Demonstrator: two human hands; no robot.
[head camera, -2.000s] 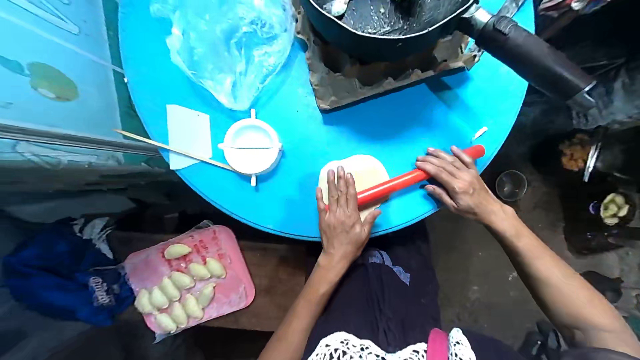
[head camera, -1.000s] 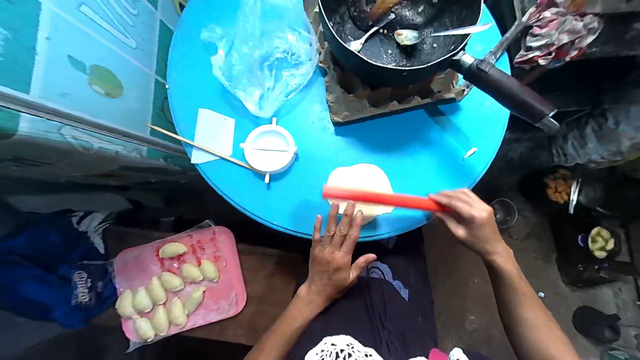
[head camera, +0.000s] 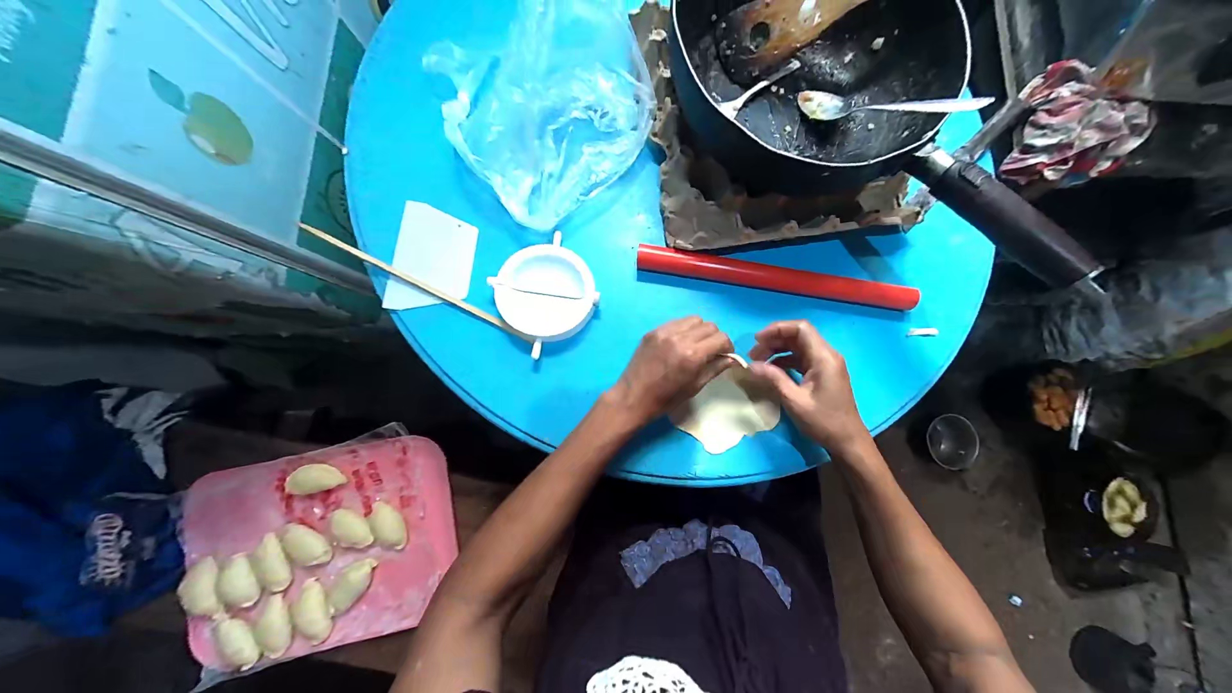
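A flat sheet of dough (head camera: 724, 412) lies near the front edge of the round blue table (head camera: 462, 356). My left hand (head camera: 677, 358) pinches its far edge, which is lifted a little. My right hand (head camera: 807, 378) is at the same edge on the other side, thumb and fingers curled against the dough. A red rolling rod (head camera: 778, 277) rests on the table just beyond both hands. To the left sits a white plastic dumpling press (head camera: 546, 292), opened flat, with a thin wooden stick (head camera: 414, 281) and a white card (head camera: 433, 255) beside it.
A black pan (head camera: 818, 159) holding spoons and a wooden spatula stands on an egg carton (head camera: 707, 217) at the back. A clear plastic bag (head camera: 553, 125) lies left of it. Several filled dumplings (head camera: 308, 544) sit on a pink tray (head camera: 423, 500) at lower left. A glass (head camera: 953, 442) stands lower right.
The red rod has left my right hand and lies farther back on the table. Both hands have come together at the dough's far edge, which is now raised.
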